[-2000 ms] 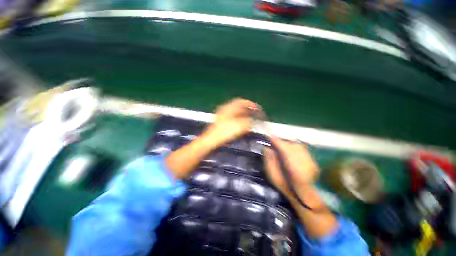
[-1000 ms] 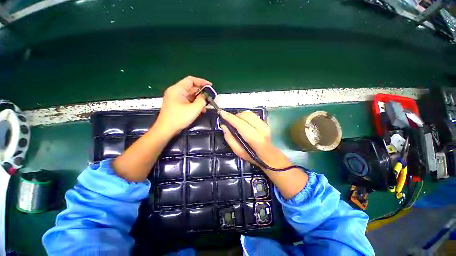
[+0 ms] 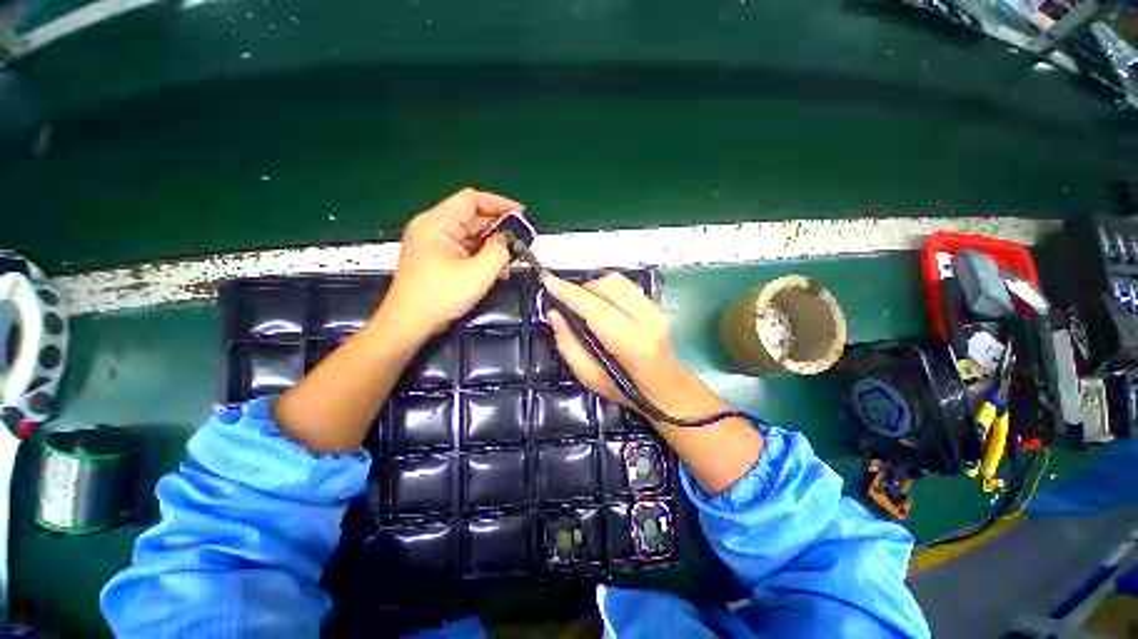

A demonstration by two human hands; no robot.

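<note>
My left hand [image 3: 452, 260] holds a small dark rounded-square unit [image 3: 517, 226] with a shiny rim between the fingertips, above the white bench edge. My right hand [image 3: 614, 335] grips a black soldering iron [image 3: 587, 335] like a pen. Its tip points up and left and meets the unit; exact contact is too small to tell. The iron's black cable runs over my right wrist. Below my forearms lies a glossy black blister tray [image 3: 422, 482] with square pockets. Three similar units [image 3: 565, 542] sit in pockets at its lower right.
A tan round pot [image 3: 786, 327] stands right of the tray. Beyond it are a black fan unit [image 3: 889, 406], a small orange-and-black piece [image 3: 890, 487], a red bin [image 3: 942, 293] and yellow-handled pliers [image 3: 993, 437]. At left are a solder spool [image 3: 82, 483] and a white dotted reel [image 3: 48, 337].
The view was blurred and aimed farther up two seconds ago; it is now steady and shows more of the tray. Over the last second both hands keep nearly the same pose.
</note>
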